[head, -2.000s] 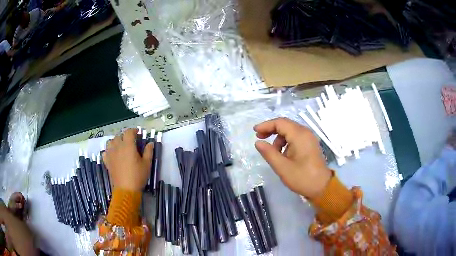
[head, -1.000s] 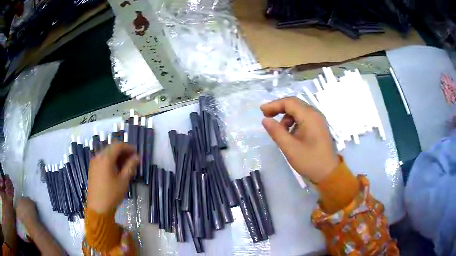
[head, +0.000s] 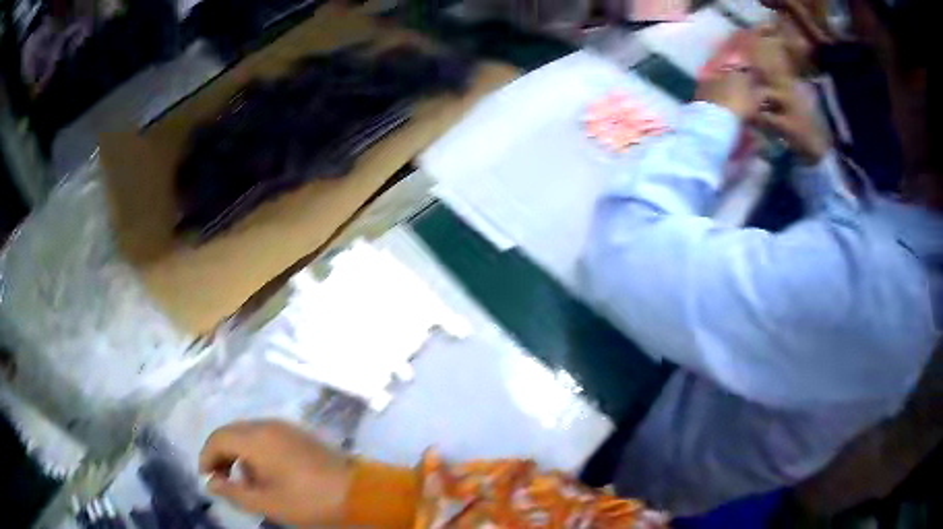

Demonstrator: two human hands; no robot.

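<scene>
The picture is blurred. My right hand [head: 279, 473] is at the lower left, its fingers curled and the fingertips close together. Small pale specks show at the fingertips, but I cannot tell if they are a held part. Black barrels [head: 165, 480] lie just left of my right hand, cut off by the bottom edge. A few short white tips [head: 100, 508] show beside them at the lower left. A fanned pile of white rods [head: 357, 320] lies above and right of my right hand. My left hand is not in view.
A dark heap of black tubes [head: 300, 129] lies on brown paper [head: 196, 294] at the upper left. Crumpled clear plastic [head: 78, 300] is at the left. A person in a light blue top [head: 744, 300] sits at right, near small pink parts [head: 622, 122] on a white sheet.
The view has swung to the right, bringing the neighbouring person and pink parts in. My left hand and most of the barrels have left the picture. My right hand now appears at the lower left.
</scene>
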